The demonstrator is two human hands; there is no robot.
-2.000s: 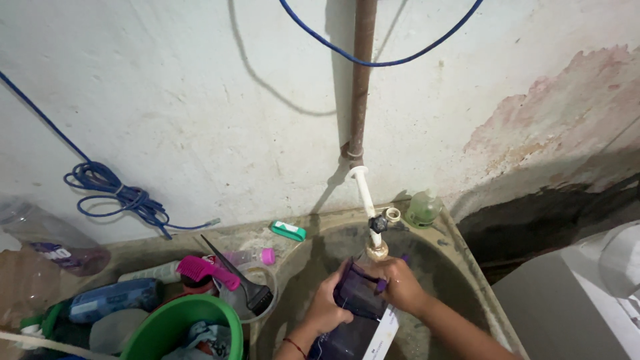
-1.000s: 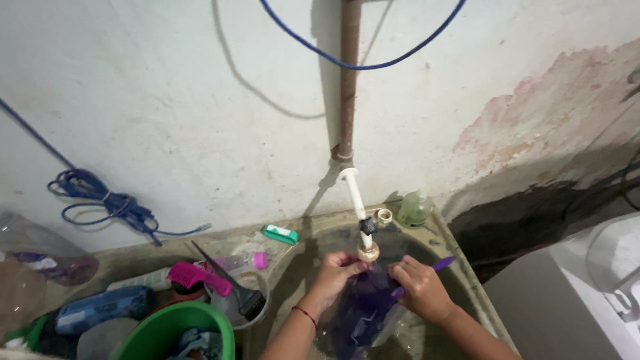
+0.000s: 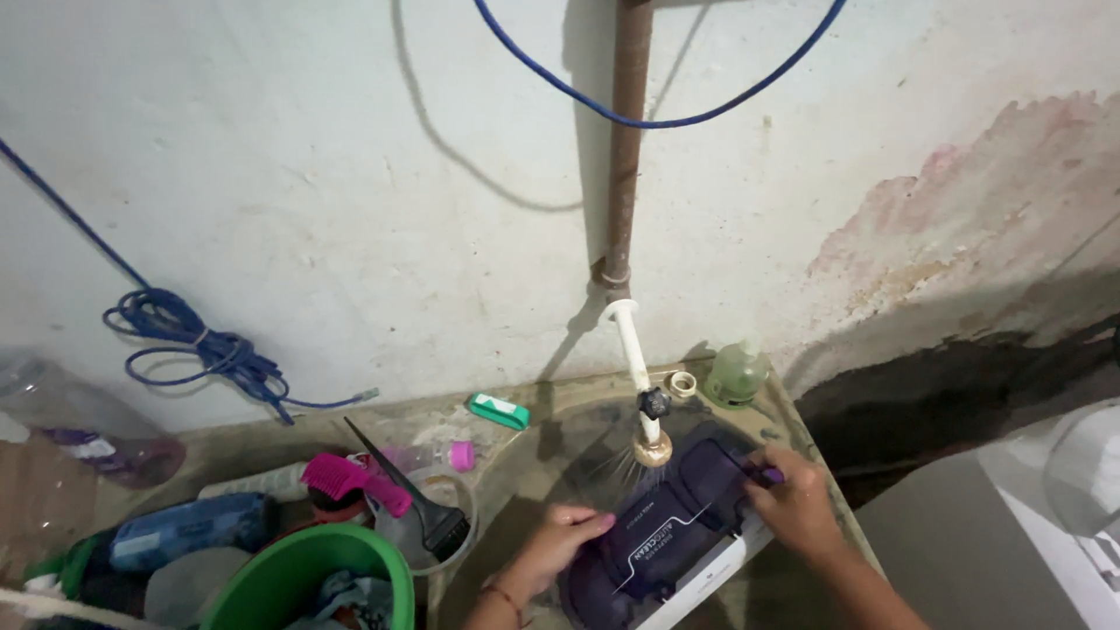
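Observation:
A dark purple translucent plastic container (image 3: 643,542) with printed writing and a white edge strip is tilted over the sink basin (image 3: 516,516). My left hand (image 3: 560,542) grips its left side, thumb on top. At its upper right, my right hand (image 3: 792,494) holds the container's edge, with a small purple piece showing between the fingers. Water sprays from the round, worn outlet of the white tap (image 3: 652,448) just above the container. The tap's black knob (image 3: 654,402) is above that outlet.
Behind the basin are a green brush (image 3: 499,410), a white ring (image 3: 682,384) and a green translucent bottle (image 3: 738,374). At left sit a green bucket (image 3: 315,577), a pink comb (image 3: 354,481), a tint brush (image 3: 442,529) and bottles. Blue cable (image 3: 206,346) hangs on the wall.
The container has turned so its printed face and white strip show. My left hand has moved down and left from near the tap outlet. Spraying water is now plainly visible.

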